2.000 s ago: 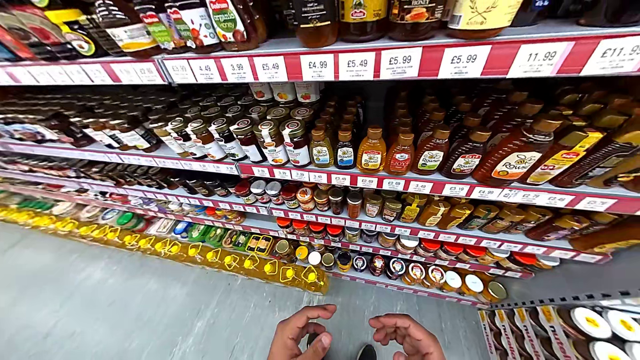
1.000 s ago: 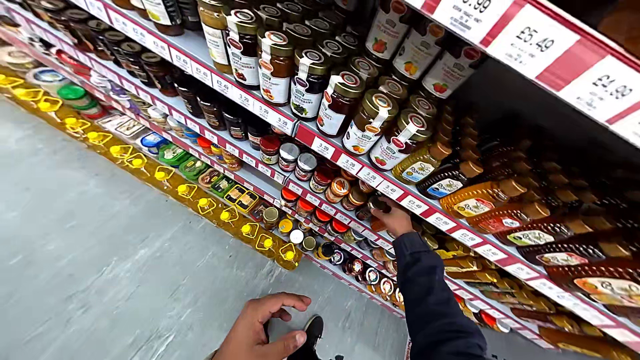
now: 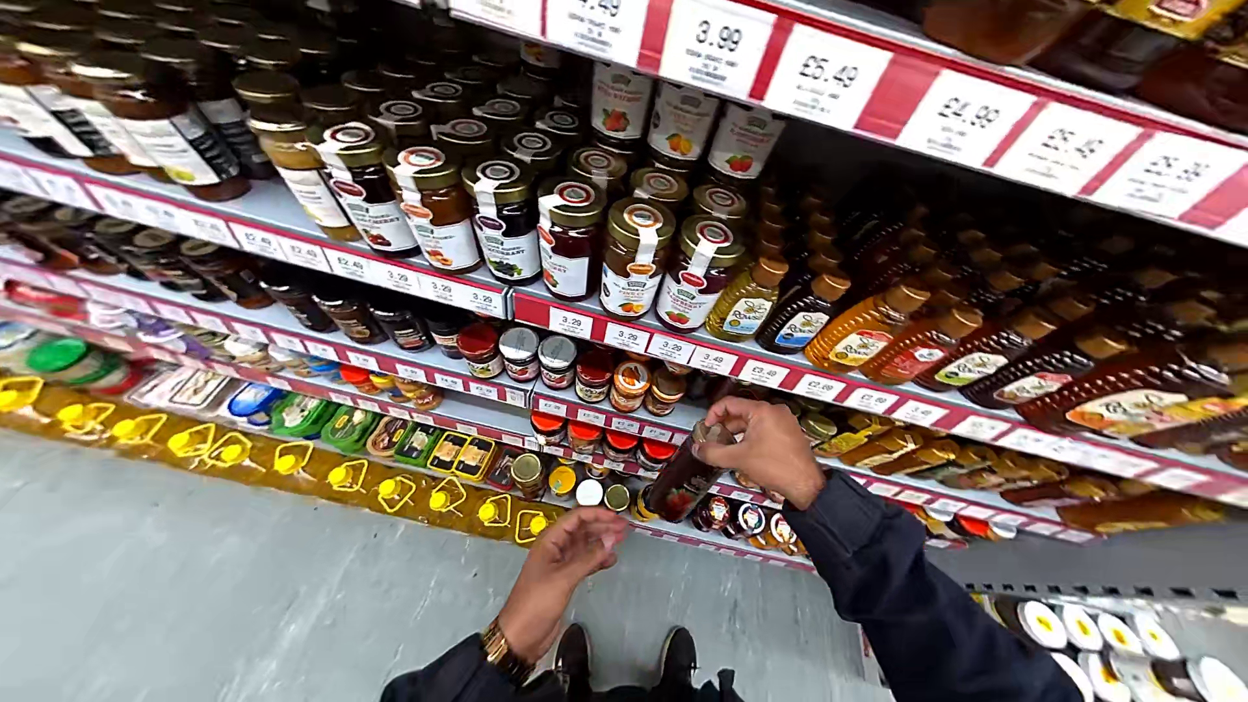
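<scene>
My right hand (image 3: 765,448) grips a dark glass jar (image 3: 682,480) by its lid end, tilted, in front of the lower shelves. To the lower left of the jar, my left hand (image 3: 565,561) is held palm inward with fingers curled apart and nothing in it; a metal watch is on that wrist. Beyond my right hand stand jars with red lids (image 3: 621,445) and a jar with an orange lid (image 3: 631,383). Above them are jam jars (image 3: 570,239) with gold lids and, to their right, squeezy honey bottles (image 3: 863,336).
Shelf edges with price labels (image 3: 721,359) run across the view, the upper one (image 3: 829,73) overhanging the jam jars. Large yellow oil bottles (image 3: 390,492) line the floor (image 3: 244,585) at left. White-lidded tubs (image 3: 1082,629) stand at lower right. My shoes (image 3: 678,651) are below.
My right hand, at the shelf among small jars a second ago, is now in front of the shelves with a dark jar. Two seconds ago both hands were low and empty.
</scene>
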